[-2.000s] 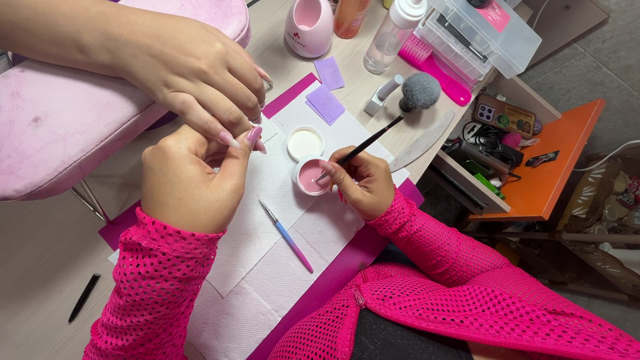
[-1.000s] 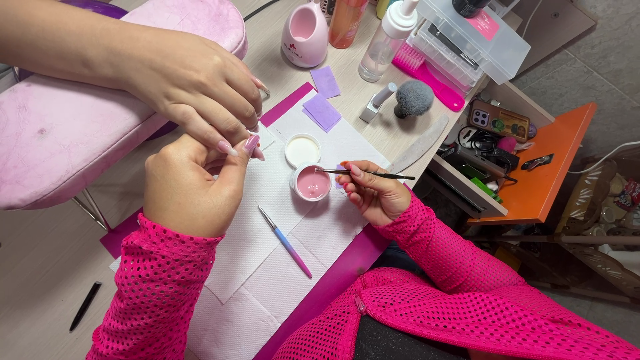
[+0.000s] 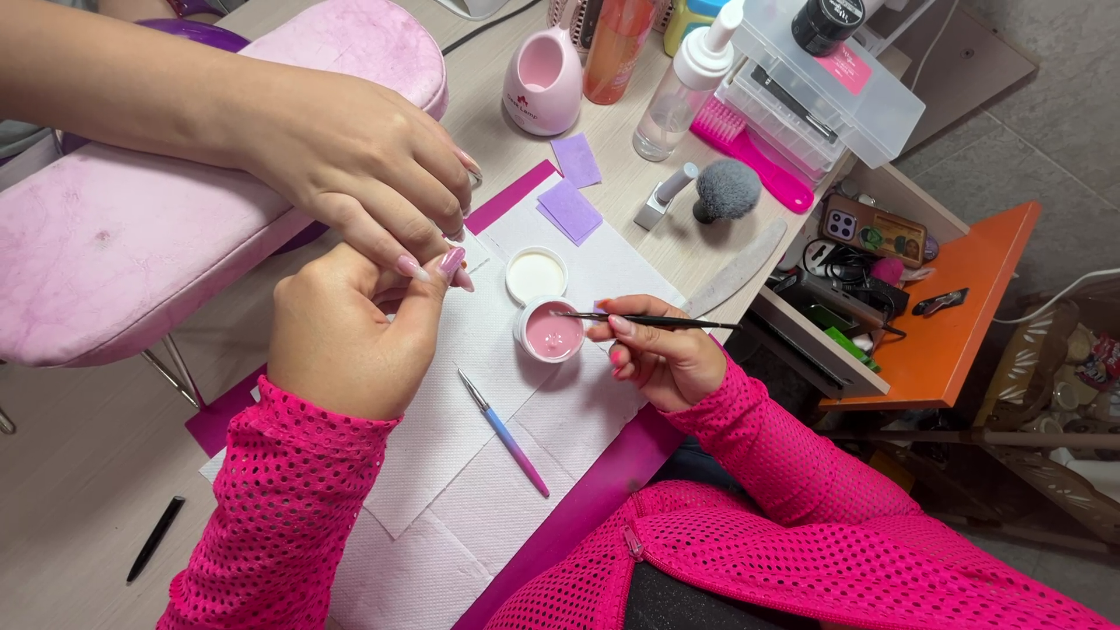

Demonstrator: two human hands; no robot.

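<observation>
My left hand (image 3: 359, 324) grips a finger of another person's hand (image 3: 376, 166), which reaches in from the left over a pink cushioned armrest (image 3: 149, 254). Between the thumb and fingers of my right hand (image 3: 661, 346) is a thin black-handled brush (image 3: 674, 321). Its tip is at the rim or inside of an open jar of pink gel (image 3: 553, 337); which, I cannot tell. The jar's white lid (image 3: 536, 276) lies just behind it. A blue and purple brush (image 3: 507, 437) rests on the white paper towels (image 3: 455, 507).
Behind the towels stand a pink desk lamp (image 3: 544, 83), a clear pump bottle (image 3: 682, 87), a nail polish bottle (image 3: 665, 197) and a fluffy grey brush (image 3: 728, 190). A nail file (image 3: 738, 267) lies at the table edge, beside an open orange-fronted drawer (image 3: 971, 324). A black pen-like stick (image 3: 156, 538) lies left.
The black brush in my right hand has gone from a raised slant to lying nearly level, its handle pointing right. My left hand keeps hold of the other person's finger.
</observation>
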